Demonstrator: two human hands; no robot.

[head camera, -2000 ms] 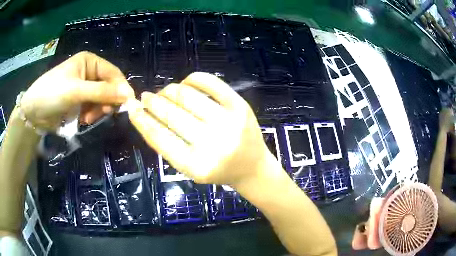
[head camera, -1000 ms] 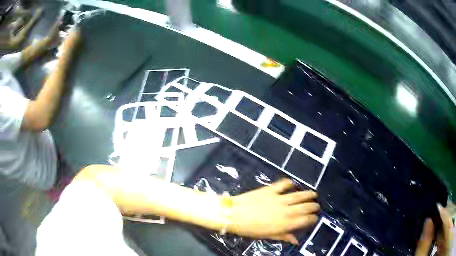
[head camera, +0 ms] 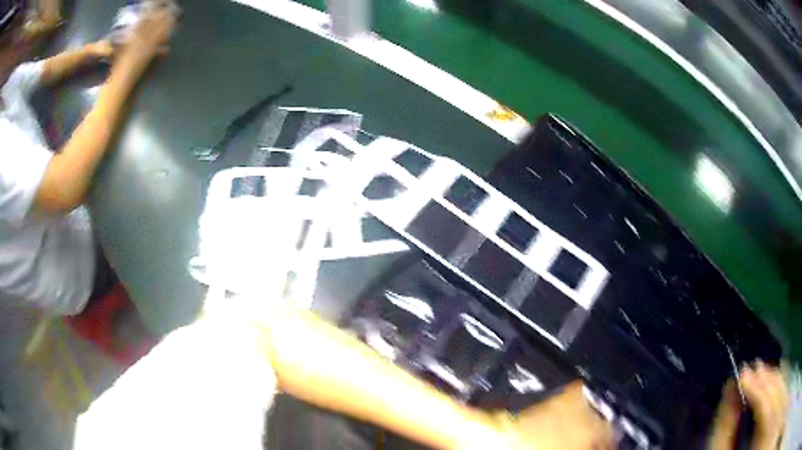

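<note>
The glossy black blister tray (head camera: 651,264) runs diagonally to the lower right. My left hand (head camera: 563,422) is blurred at the bottom edge, low over the tray's near side; its fingers are not clear. My right hand (head camera: 756,400) is at the tray's right end, partly cut off, its fingers touching or very near the tray edge. Whether either hand grips the tray cannot be told. A white ladder-like waste matrix (head camera: 545,257) lies over the tray's left part, with dark cells showing through. Pockets nearer my left hand are blurred.
More white lattice sheets (head camera: 255,228) overlap in a pile left of the tray on the grey-green bench (head camera: 189,114). A glossy green belt (head camera: 616,114) with a pale edge (head camera: 422,66) runs behind. Another person's arm (head camera: 92,145) reaches over the bench at far left.
The view has swung left since two seconds ago, when my hands were together at a small pale strip. They are now apart at the tray; my left hand has moved down and right since one second ago.
</note>
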